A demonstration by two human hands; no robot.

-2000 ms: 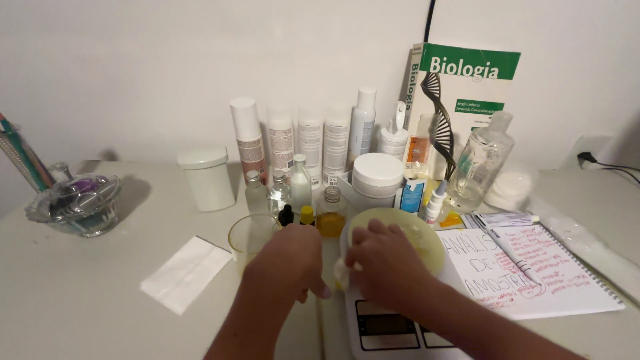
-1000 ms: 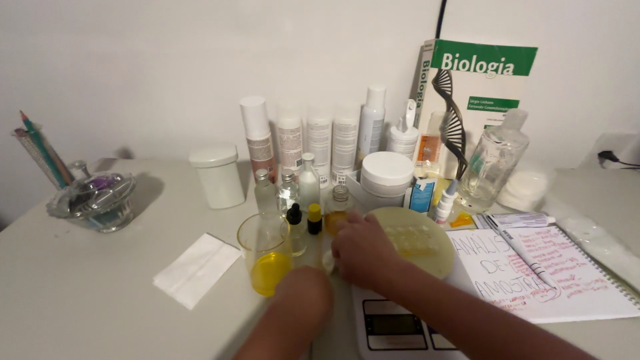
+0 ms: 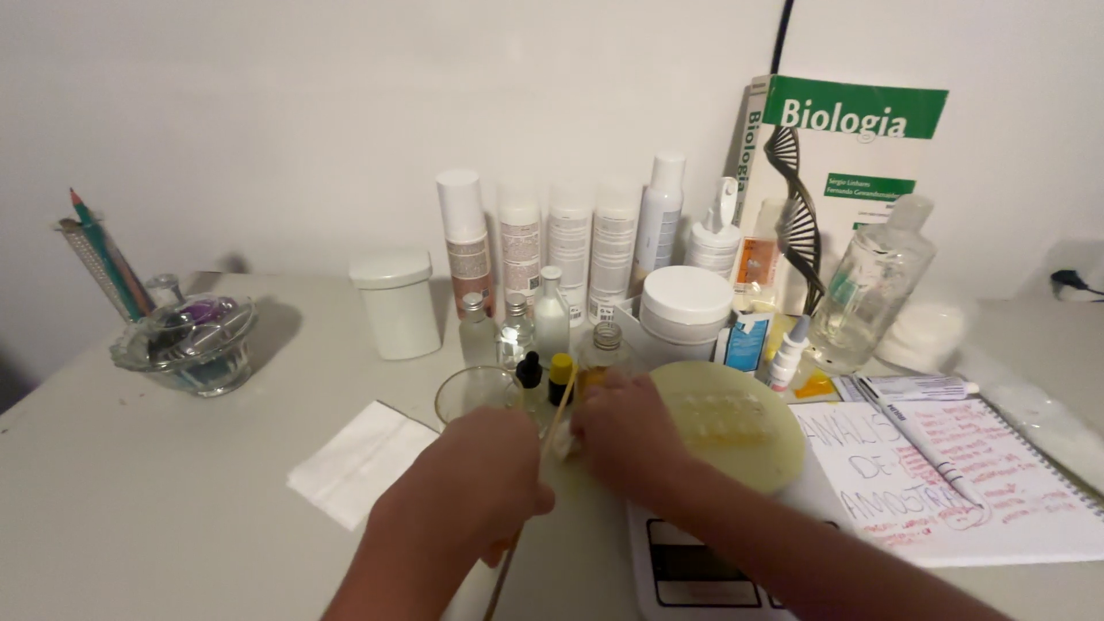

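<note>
My left hand [image 3: 470, 483] is closed around a thin wooden stick [image 3: 559, 410] that points up toward the small bottles. The near side of a glass beaker [image 3: 477, 371] is hidden behind that hand. My right hand [image 3: 625, 431] rests by an open glass bottle of amber liquid [image 3: 606, 349], fingers bent; a whitish wad [image 3: 565, 444] lies at its fingertips, and whether it is gripped is unclear. Beyond my hands stand a black-capped dropper bottle [image 3: 529, 371] and a yellow-capped bottle [image 3: 561, 379]. A clear mold with yellowish contents [image 3: 724, 418] lies on the round plate [image 3: 780, 466].
The plate sits on a white digital scale [image 3: 642, 569]. White bottles [image 3: 520, 250] and a jar [image 3: 686, 310] line the back, before a biology book [image 3: 849, 164]. A spiral notebook [image 3: 1000, 517] lies right, a paper napkin [image 3: 362, 461] left, and a glass bowl [image 3: 185, 354] far left.
Compared with one second ago, my left hand is higher and covers the beaker's lower part, with the stick now plainly visible. My right hand stays near the amber bottle; it was over the plate two seconds ago.
</note>
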